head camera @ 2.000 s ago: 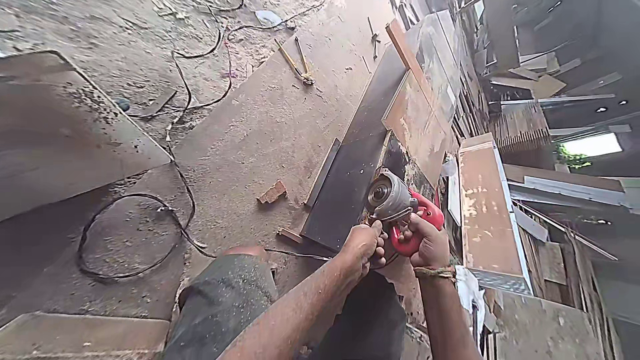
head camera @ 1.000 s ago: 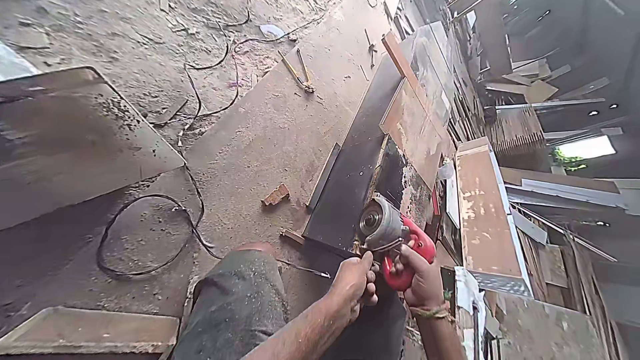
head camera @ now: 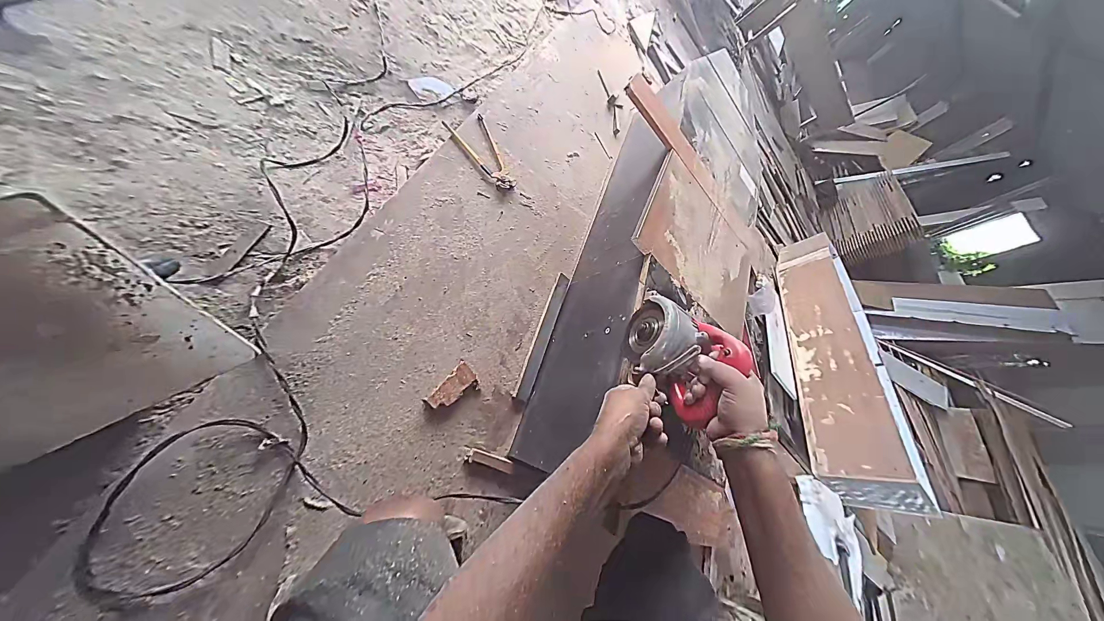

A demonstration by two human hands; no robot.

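Note:
A circular saw with a red handle (head camera: 668, 345) and a grey metal guard is held over the edge of a dark board (head camera: 595, 310). My right hand (head camera: 729, 397), with a cord bracelet at the wrist, grips the red handle. My left hand (head camera: 628, 420) has its fingers curled at the lower front of the saw; what they pinch is hidden. A light brown board (head camera: 699, 233) lies over the dark one, beyond the saw. Whether the blade touches wood cannot be told.
Pincers (head camera: 490, 164) and a broken brick piece (head camera: 452, 385) lie on a dusty sheet. A black cable (head camera: 289, 405) loops at the left beside a large panel (head camera: 103, 328). A long box-like board (head camera: 849, 362) and stacked wood scraps stand at the right.
Both hands and the saw stay together near the dark board's edge, with only small shifts. No grip has plainly changed.

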